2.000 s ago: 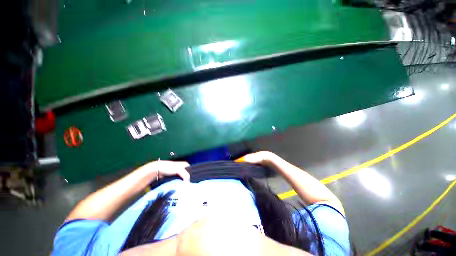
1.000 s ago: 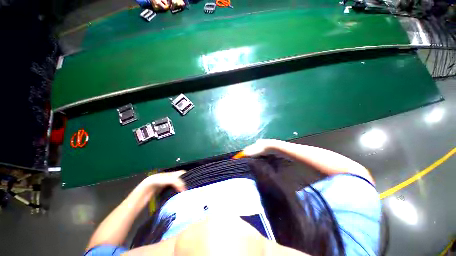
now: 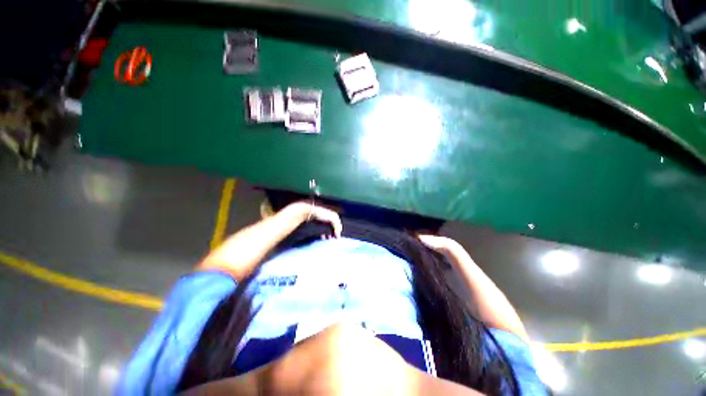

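Observation:
A black ribbed cloth (image 3: pixel 371 230) lies across the wearer's waist, between the hands. My left hand (image 3: pixel 313 216) rests at its left end with the fingers bent over its edge; whether it grips the cloth cannot be told. My right hand (image 3: pixel 439 243) is at the right end, small and partly hidden by dark hair; its fingers cannot be made out. Several grey frame-type units lie on the green bench: one at the back (image 3: pixel 241 52), two touching each other (image 3: pixel 303 110), and one to the right (image 3: pixel 358 78). Both hands are off the bench.
Orange-handled scissors (image 3: pixel 133 66) lie at the left of the green bench (image 3: pixel 186 131). A raised black rail (image 3: pixel 464 58) runs along the bench's back. A dark blue stool edge shows beneath the bench. Yellow lines (image 3: pixel 101 290) mark the grey floor.
The view has turned and tilted down, so the bench and units sit higher in the picture. The hands remain at the waist by the cloth. The person opposite is out of view.

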